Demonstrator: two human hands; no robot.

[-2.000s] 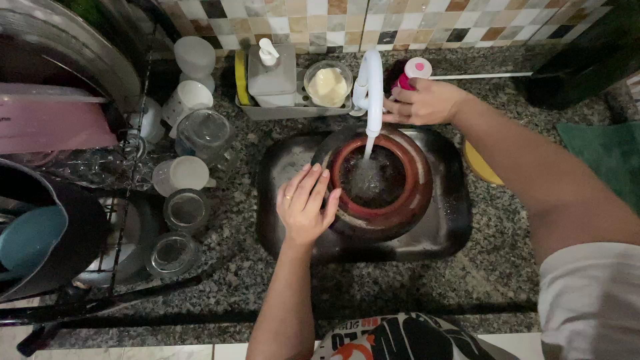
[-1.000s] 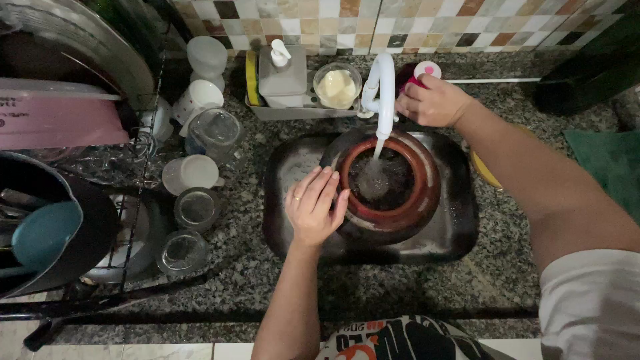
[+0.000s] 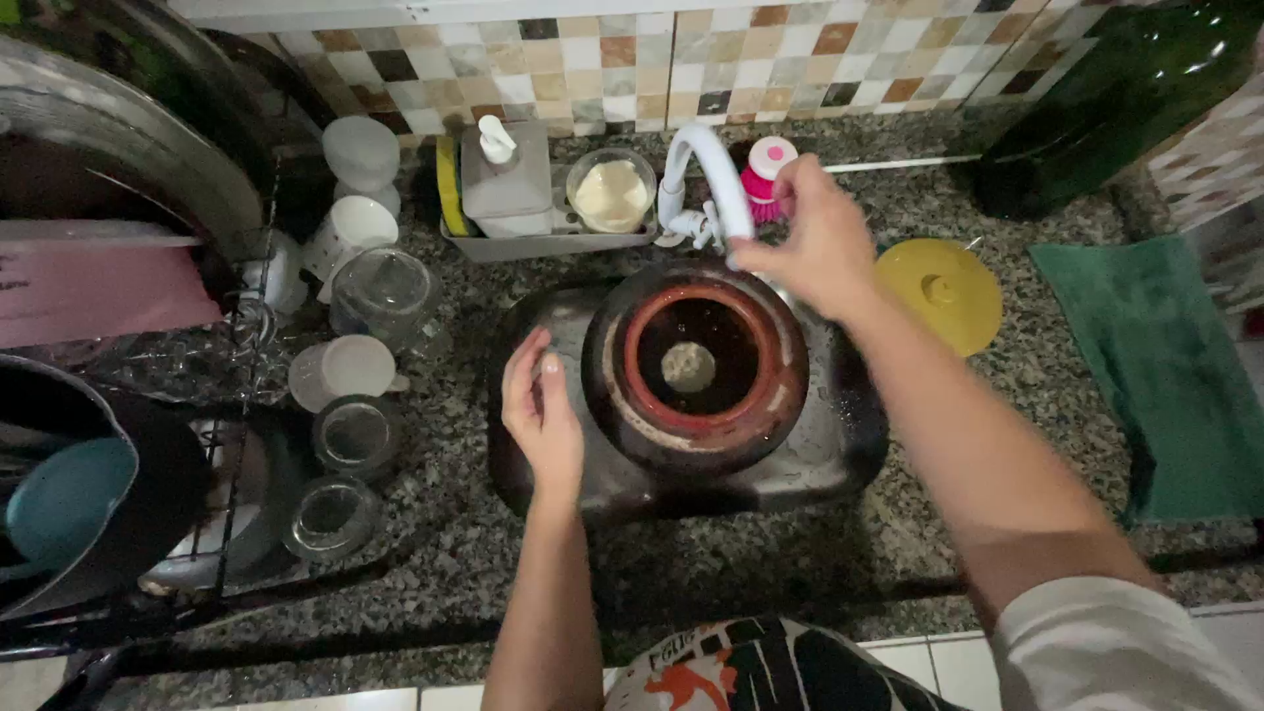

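Observation:
A round dark clay pot with a reddish rim (image 3: 637, 395) sits in the metal sink (image 3: 839, 474), with some water and a pale patch visible inside. Over its back edge curves the white faucet (image 3: 716, 168), and no stream shows from it. My left hand (image 3: 543, 415) is just left of the pot, fingers apart, holding nothing. My right hand (image 3: 820, 242) is at the faucet's spout end, thumb beside it; whether it grips the spout is unclear. Behind that hand stands a pink brush with a white top (image 3: 773, 156).
Left of the sink stand glass jars (image 3: 355, 434), cups (image 3: 357, 367) and a dish rack (image 3: 237, 444) with a dark pot. A grey caddy (image 3: 553, 244) holds a soap dispenser (image 3: 509, 188). At right are a yellow lid (image 3: 938, 291), a green cloth (image 3: 1155, 385) and a large green bottle (image 3: 1086, 118).
My left hand has come off the pot's rim to its left. My right hand has moved from beside the pink brush to the spout. The water stream has stopped.

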